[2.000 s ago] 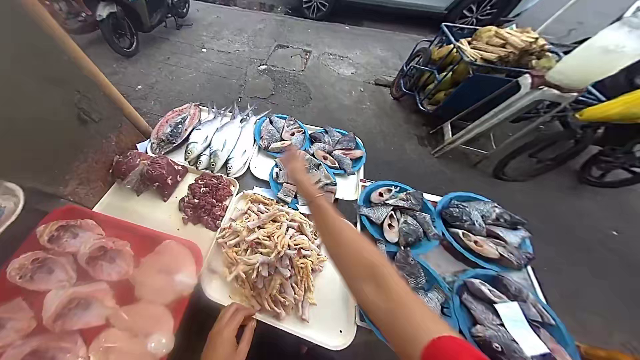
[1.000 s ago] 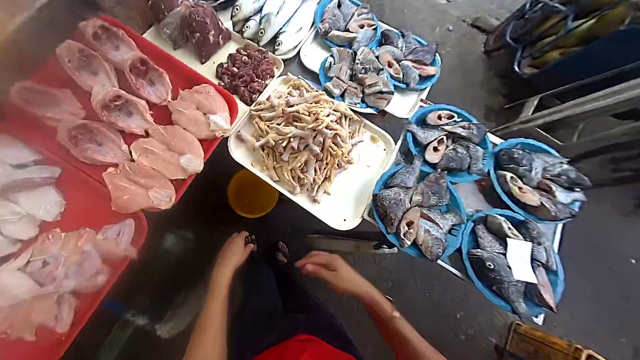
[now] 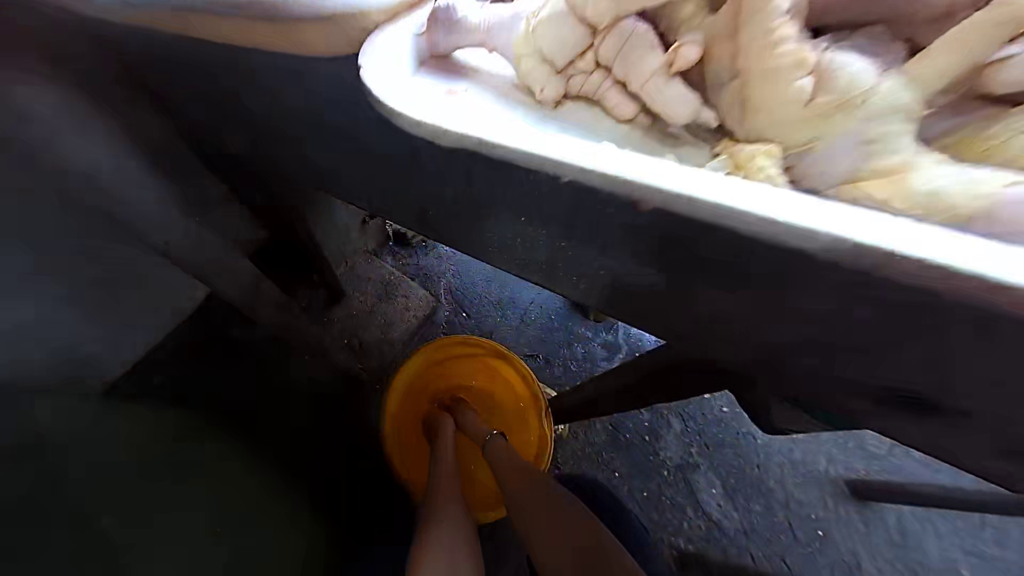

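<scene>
An orange-yellow bucket stands on the ground below the counter. Both my arms reach down into it. My left hand is inside at about the middle, and my right hand, with a thin band at its wrist, lies right beside it; the two seem to touch. Shadow and orange liquid or the bucket's inside blur the fingers, so what they hold is not plain. Above, close to the camera, a white tray bears a heap of chicken feet.
The dark counter edge runs across between the tray and the bucket. A dark support leg slopes beside the bucket's right side. Wet grey pavement lies beneath, with a dark bar at the far right. Another tray's edge shows at upper left.
My hands, apart below the trays a second ago, are now together down in the bucket. Earlier my right arm reached over the fish trays. The view has dropped low and close to the counter.
</scene>
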